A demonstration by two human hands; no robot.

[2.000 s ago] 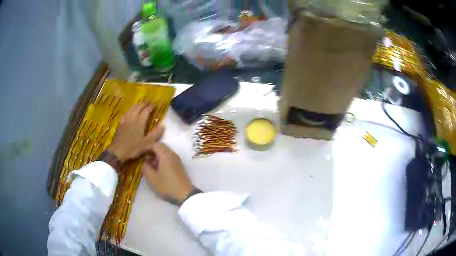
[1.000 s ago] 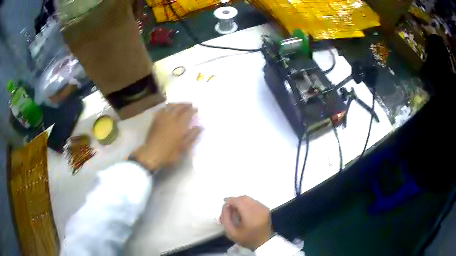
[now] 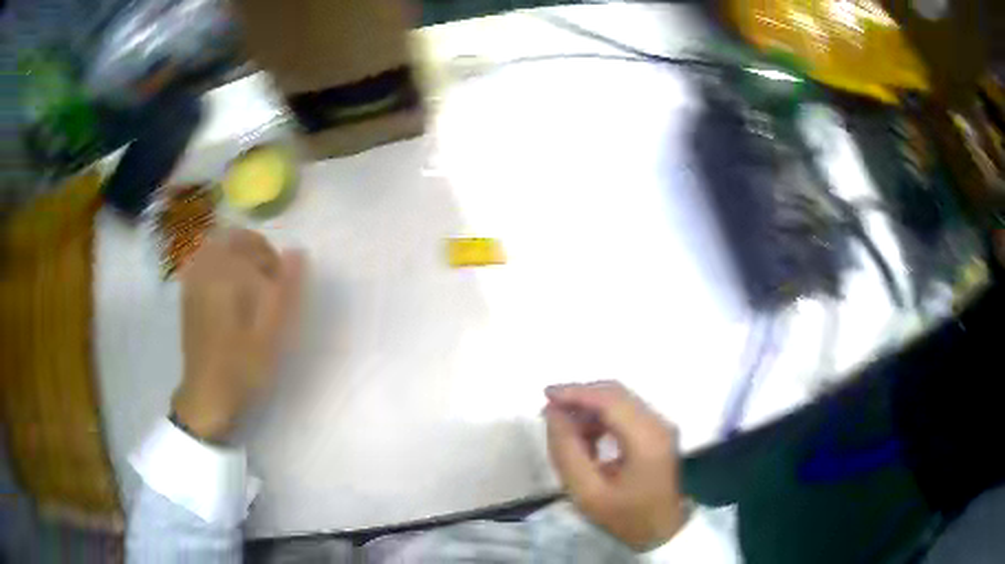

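Note:
A single small gold board piece (image 3: 475,252) lies alone on the pale board, at the edge of the white paper. My left hand (image 3: 234,320) is at the left, blurred, just below the pile of red-brown lead wires (image 3: 185,224); whether it holds anything cannot be told. My right hand (image 3: 617,457) is near the front edge, with thumb and forefinger curled together. Its fingertips are blurred, and I cannot tell if something thin is between them. A round open tin (image 3: 259,180) with yellow contents stands right of the wires.
Finished gold wired panels (image 3: 50,353) lie at the far left. A dark phone-like rectangle (image 3: 152,154) is behind the wires. The cardboard box (image 3: 331,66) stands at the back. The black feeder unit (image 3: 749,204) with cables is at the right, and gold sheets (image 3: 832,44) lie beyond it.
My left hand has moved from beside the box to the wire pile. A gold piece now lies alone mid-board. The camera view has shifted, and my right hand remains near the front edge.

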